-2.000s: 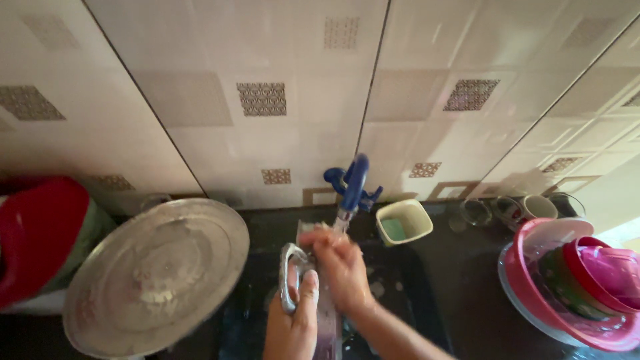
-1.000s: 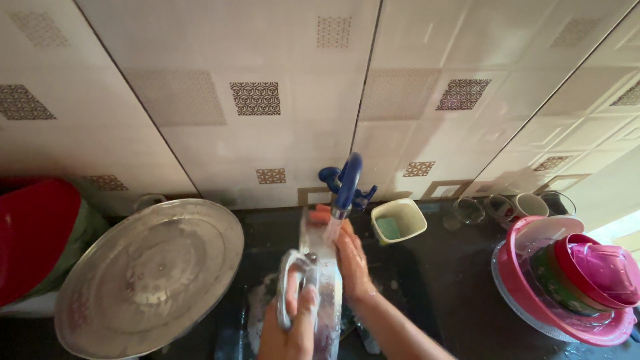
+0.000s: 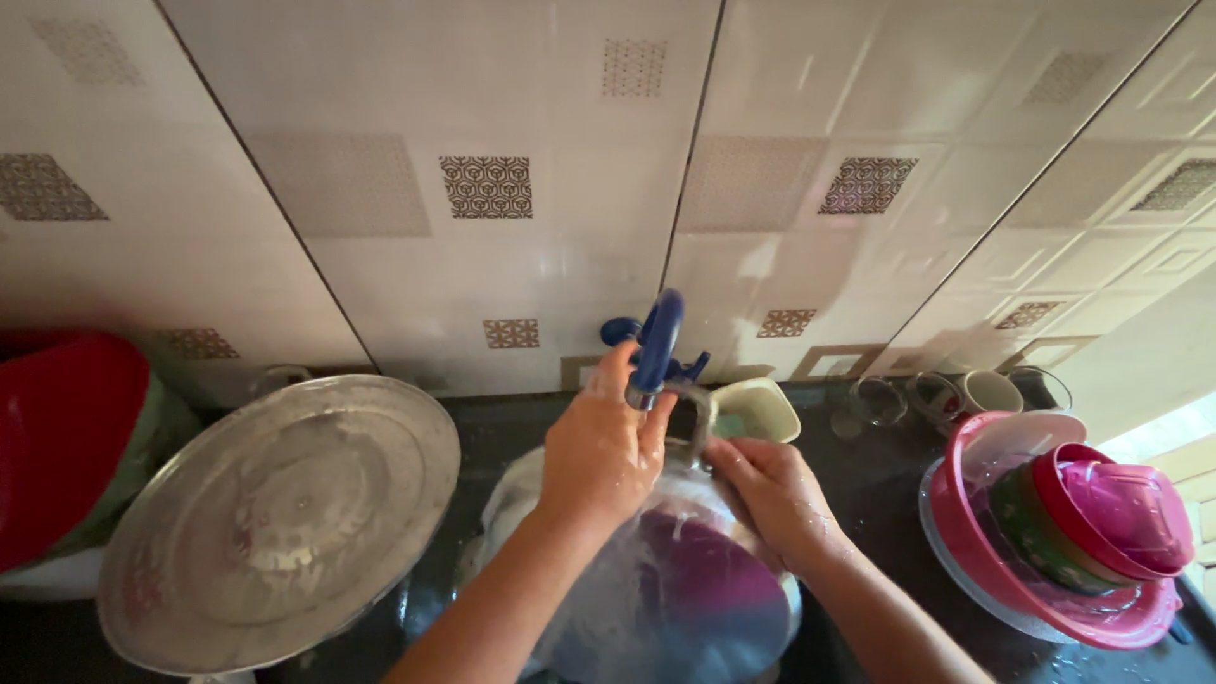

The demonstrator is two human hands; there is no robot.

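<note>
A large shiny metal vessel or lid (image 3: pixel 665 579), wet and reflecting purple and blue, stands tilted in the dark sink below the blue tap (image 3: pixel 655 347). Its grey metal loop handle (image 3: pixel 704 418) rises near the spout. My right hand (image 3: pixel 774 489) grips the vessel's edge by the base of this handle. My left hand (image 3: pixel 608 442) is raised at the tap, fingers around or just behind the spout; what they touch is partly hidden. Whitish suds or water streaks run down the metal.
A round metal lid (image 3: pixel 285 513) leans at the left, beside a red plastic vessel (image 3: pixel 66 437). Behind the sink sits a cream tub (image 3: pixel 774 410). Glasses (image 3: pixel 876 401), a cup (image 3: pixel 991 391) and pink basins (image 3: pixel 969 513) stand right.
My left hand has moved up from the handle to the tap. The metal piece has turned from a narrow edge-on view to a broad face, and my right hand is lower.
</note>
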